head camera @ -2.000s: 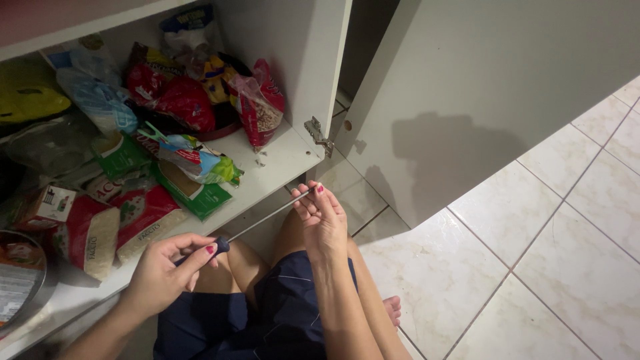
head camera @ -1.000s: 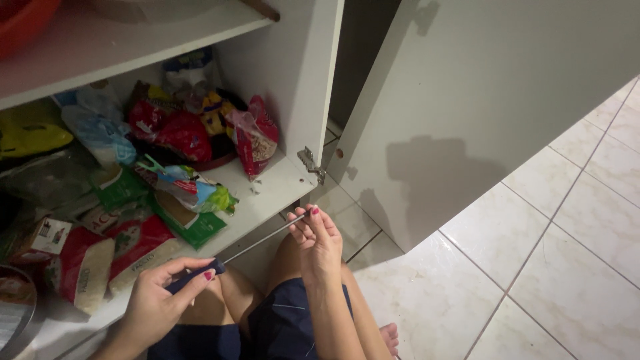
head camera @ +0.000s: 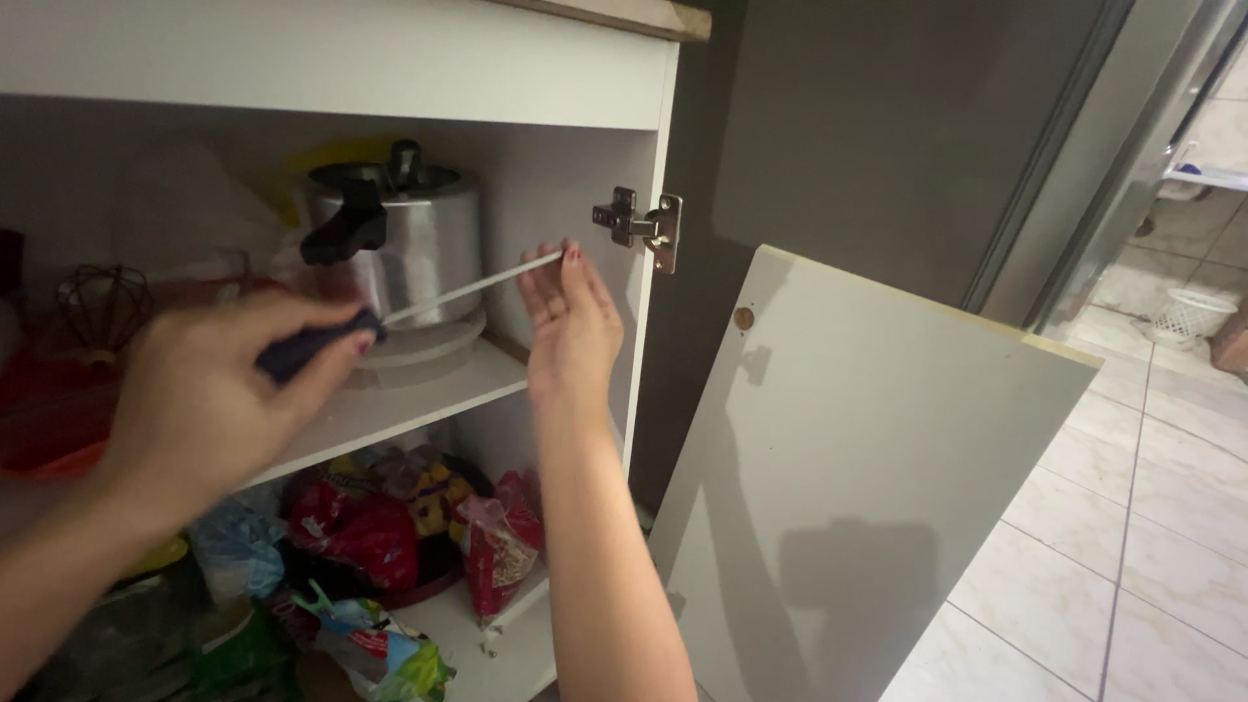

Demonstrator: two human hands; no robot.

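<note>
My left hand [head camera: 224, 390] grips the dark blue handle of a long screwdriver [head camera: 473, 289]. The fingertips of my right hand [head camera: 575, 317] hold the far end of its metal shaft, just left of a metal cabinet hinge [head camera: 643, 226]. That hinge is fixed to the inner side wall of the white cabinet, near its front edge. A white cabinet door panel [head camera: 858, 468], with a round hinge hole near its top left corner, leans detached from this upper hinge. Behind my hands a pressure cooker [head camera: 429, 244] stands on the upper shelf.
The shelf edge [head camera: 390, 439] runs below my hands. Underneath lie red food bags [head camera: 356, 526] and a colourful plastic package [head camera: 375, 648]. A wire whisk [head camera: 102, 302] is at the left. A dark grey surface [head camera: 838, 127] stands behind the door panel, and tiled floor [head camera: 1033, 556] lies right.
Both hands have risen with the screwdriver, from in front of the lower shelf to beside the upper hinge. The view has tilted up strongly.
</note>
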